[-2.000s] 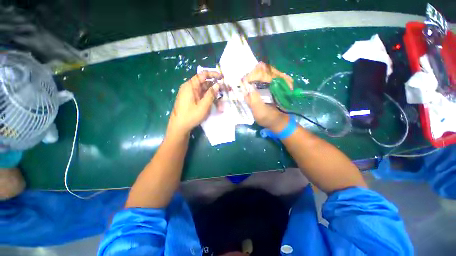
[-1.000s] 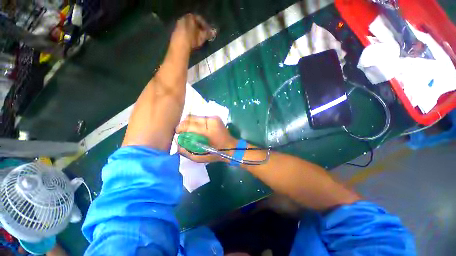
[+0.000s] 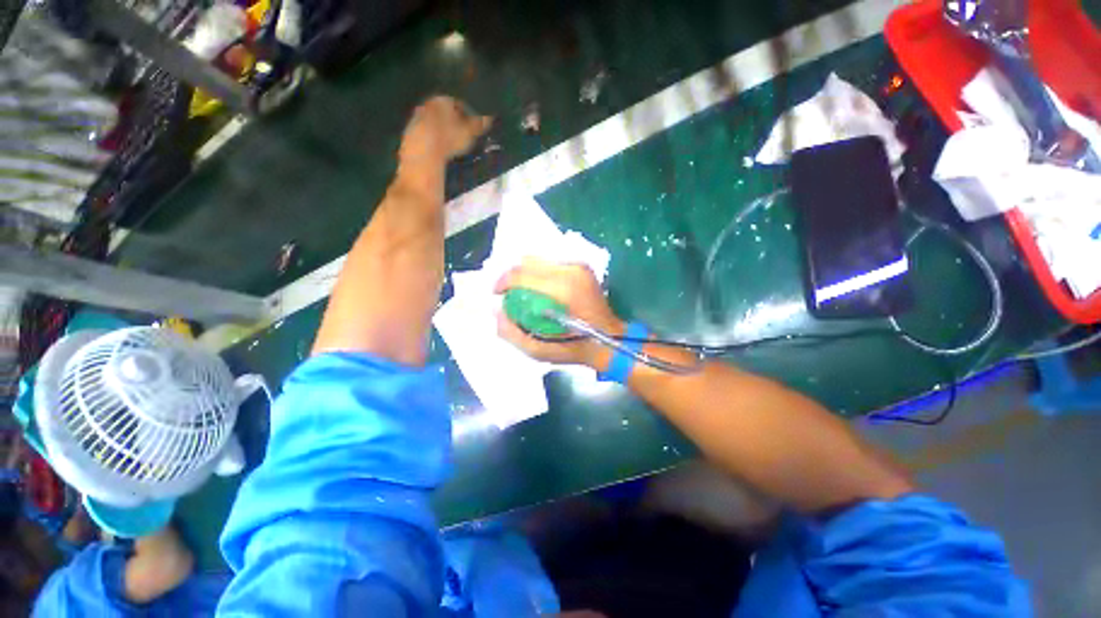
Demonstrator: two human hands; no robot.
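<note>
My left hand point(image 3: 442, 130) is stretched out over the dark far lane, fingers bunched and pointing right; it is small and blurred, and I cannot tell whether it holds anything. My right hand point(image 3: 558, 309) is closed in a fist around the dispensing syringe over the white tissue. Only the syringe's green cap point(image 3: 535, 313) shows, at the thumb side; the barrel is hidden in the hand. A clear air hose point(image 3: 610, 342) and a thin black lead run from the cap across the blue wrist strap point(image 3: 624, 351). The creased white tissue point(image 3: 513, 384) lies flat on the green surface.
Small silvery parts point(image 3: 530, 118) lie on the far lane, beyond a white strip point(image 3: 676, 111). A black phone-like device point(image 3: 850, 227) rests by crumpled tissue. A red bin point(image 3: 1048, 248) is far right. A desk fan point(image 3: 143, 410) and another person's arm point(image 3: 157, 565) are at left.
My left hand left the tissue for the far lane, where a silvery piece showed at its fingertips one second ago. My right hand stayed closed on the syringe. The view has turned.
</note>
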